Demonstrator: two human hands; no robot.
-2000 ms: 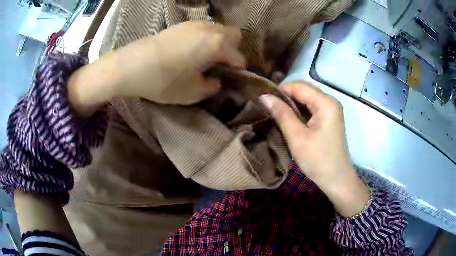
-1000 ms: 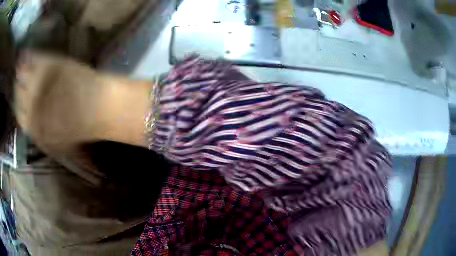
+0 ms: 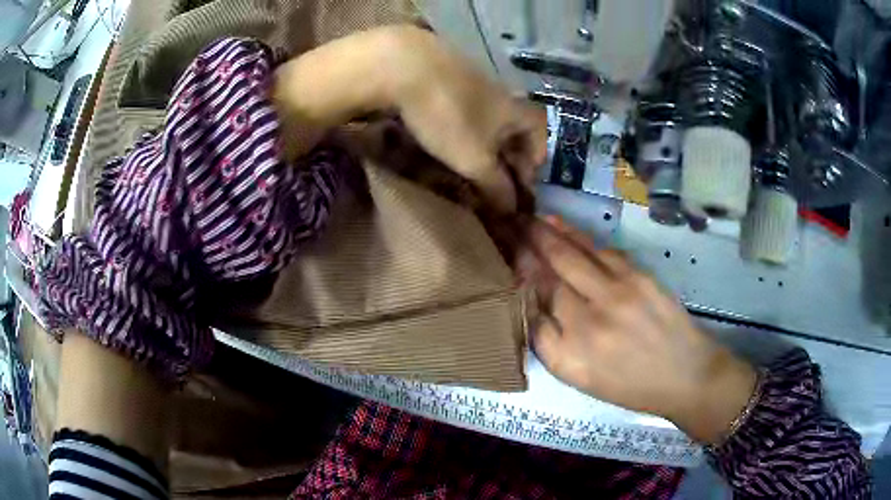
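Note:
The brown corduroy garment piece lies over the table's front edge, with a seam across it and a straight edge at its right. My left hand pinches a dark folded edge of the cloth near the needle area; it is slightly blurred. My right hand lies at the cloth's right edge, its fingertips on the same fold. The fingertips of both hands are close together and partly hidden by cloth. The needle plate shows just beyond them.
The machine head's thread tension parts with white cylindrical knobs stand at the right. A yellow-orange piece and a red-and-black item are near them. A printed ruler runs along the table's front edge. More corduroy lies at the upper left.
The cloth and both hands have moved from over the lap to the table beside the needle area. The view has swung, and the tension parts and ruler now show clearly.

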